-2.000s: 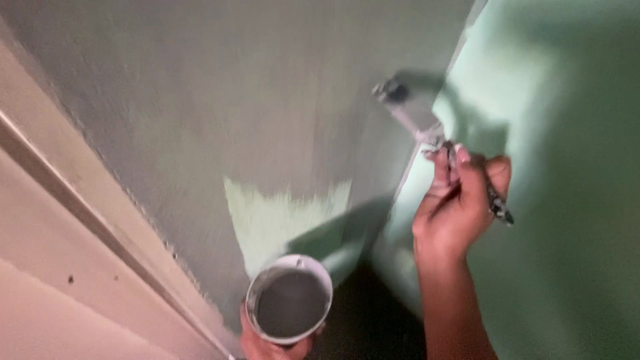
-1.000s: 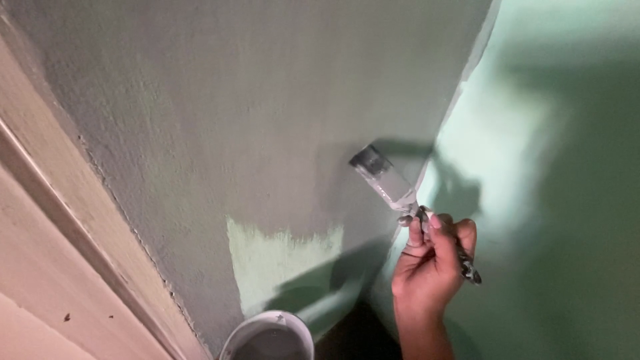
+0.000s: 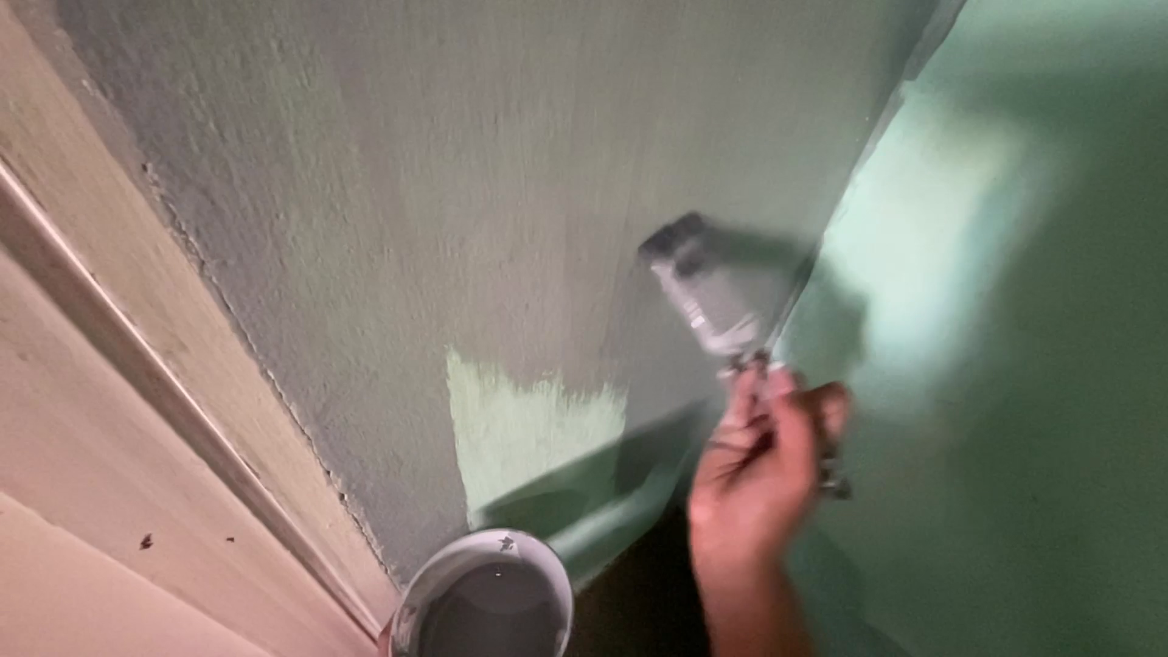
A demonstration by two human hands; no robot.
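Observation:
My right hand (image 3: 762,465) grips the handle of a flat paintbrush (image 3: 707,292), slightly blurred, its dark bristle tip against or close to the grey-painted wall (image 3: 511,228). Grey paint coats the brush's lower part. At the bottom, a white tub (image 3: 554,557) holds grey paint (image 3: 493,611). Only a sliver of my left hand (image 3: 384,639) shows at the tub's left side, and the rest is out of frame. Above the tub, a patch of light green wall (image 3: 520,424) with a ragged upper edge shows amid the grey.
A green wall (image 3: 1022,438) meets the grey one at a corner on the right. Along the left runs a pinkish door or window frame (image 3: 164,365) with a rough edge against the paint. A dark area (image 3: 643,584) lies between the tub and my right wrist.
The brush in my right hand has moved down the wall since the earliest frame. The tub sits lower in view, and less of my left hand shows than in the earliest frame.

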